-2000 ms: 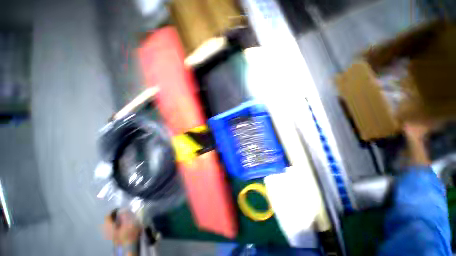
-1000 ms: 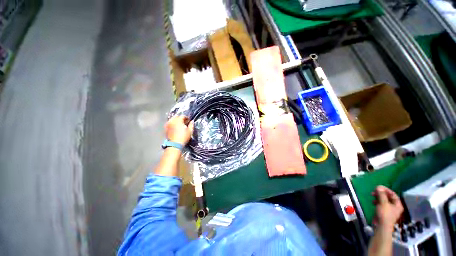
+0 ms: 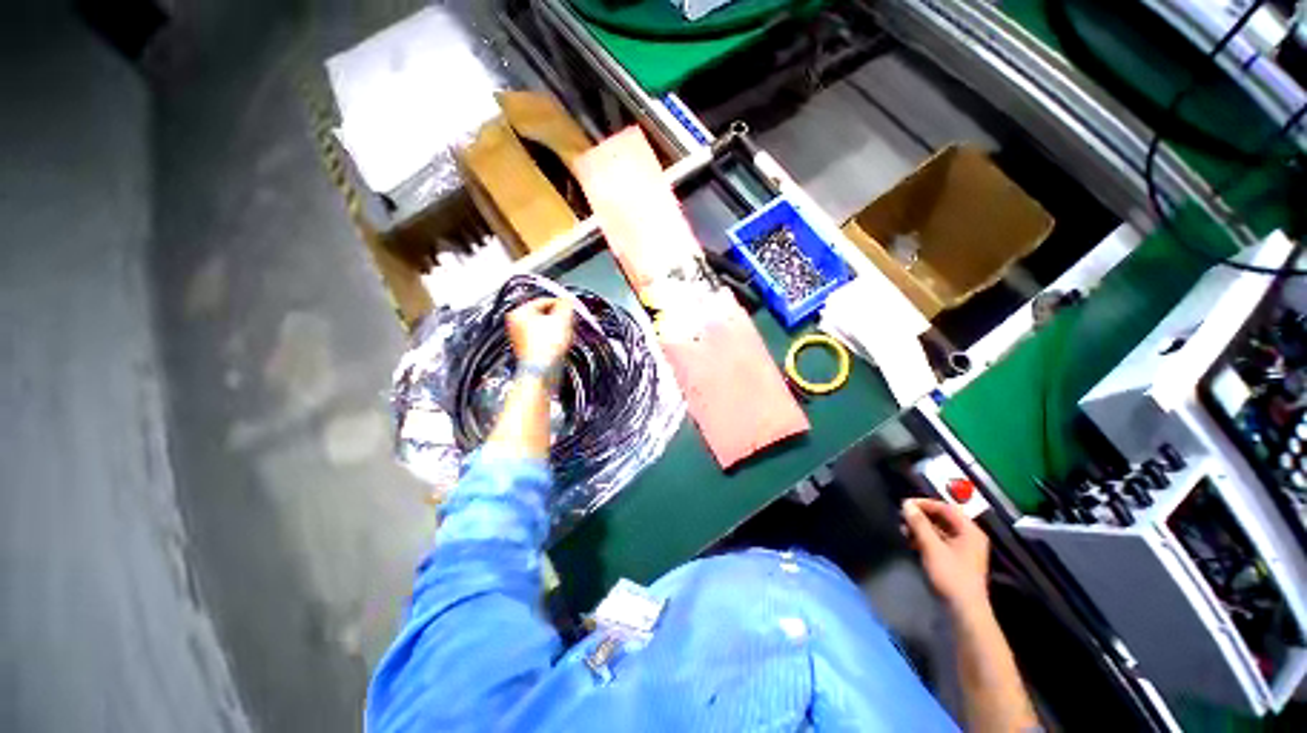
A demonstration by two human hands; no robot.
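A bundle of thin black loops lies in clear plastic on the green-topped side table. My bare left hand is at the upper inner part of the bundle, its fingers closed on black loops; how many it grips cannot be told. My bare right hand is held low beside the bench edge, near a red button, fingers slightly bent and apart, with nothing in it.
A red-orange block, a yellow tape roll and a blue screw bin are on the side table. An open cardboard box stands beyond. A white housing with black connectors is on the right bench. More boxes stand behind the table.
My left hand has moved from the bundle's outer left edge to its upper inner part. My right hand has moved away from the connectors on the housing toward my body.
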